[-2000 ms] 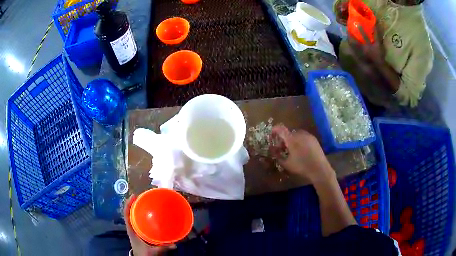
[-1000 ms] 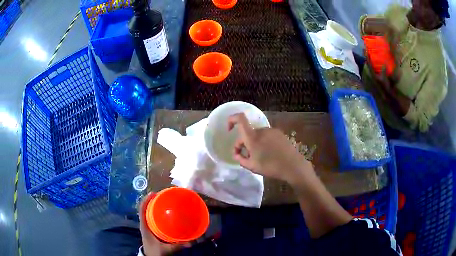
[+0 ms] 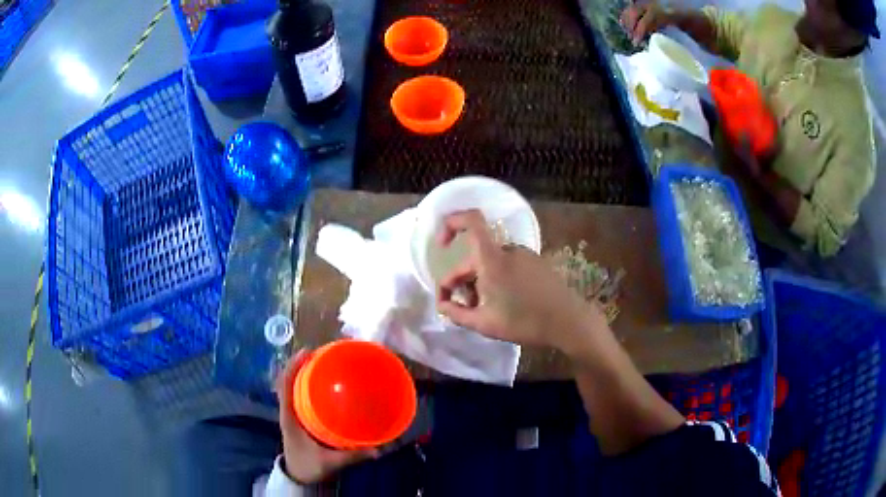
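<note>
My left hand (image 3: 303, 439) holds a stack of nested orange cups (image 3: 357, 394) at the lower left, their open side facing up. My right hand (image 3: 505, 291) is over the white tub (image 3: 525, 225) of cloudy pale liquid, its fingers curled at the tub's opening. Whether a small part is between those fingers cannot be made out. A white rag (image 3: 389, 311) lies crumpled under and beside the tub. A loose pile of small clear parts (image 3: 590, 279) lies on the brown board (image 3: 641, 233) right of the tub.
A blue bin (image 3: 670, 248) of clear parts stands at the board's right end. A dark bottle (image 3: 309, 68) and a shiny blue round object (image 3: 264, 163) stand at left. Orange cups (image 3: 427, 105) sit on the conveyor. A person in khaki (image 3: 826, 126) is at right.
My right hand has moved left from the pile of clear parts to over the tub and stays there. My left hand still holds the cups. The conveyor cups have shifted slightly in view.
</note>
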